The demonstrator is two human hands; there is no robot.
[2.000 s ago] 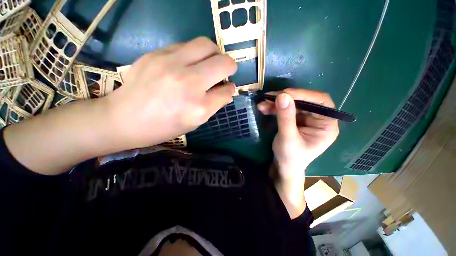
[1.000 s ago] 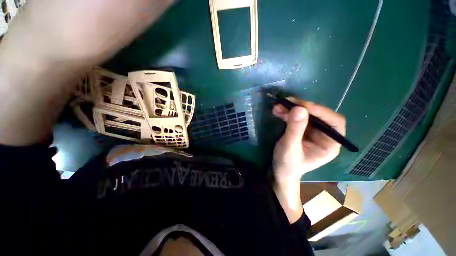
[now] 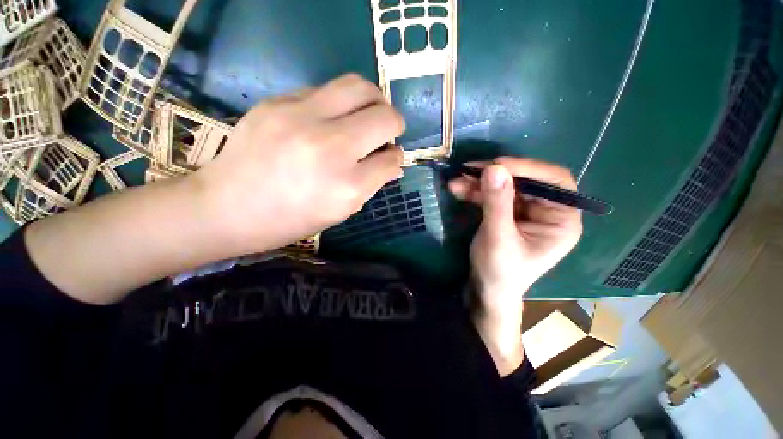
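Note:
A cream front housing lies on the green mat at top centre, window end toward me. My left hand pinches its lower left corner; the fingertips are partly hidden. My right hand holds slim black tweezers, their tip at the housing's lower end. Whether a pad is at the tip is too small to tell. A dark pad sheet lies below the housing, partly under my left hand, with a clear end at its right.
Loose cream housings overlap at the left, some partly hidden by my left forearm. A second dark grid strip curves along the far right. A thin pale line crosses the mat. An open cardboard box sits below the mat's edge.
My left hand has come back from the upper left, where it was blurred a second ago, to the housing. The housing reaches lower now. The tweezer tip has moved left to its end.

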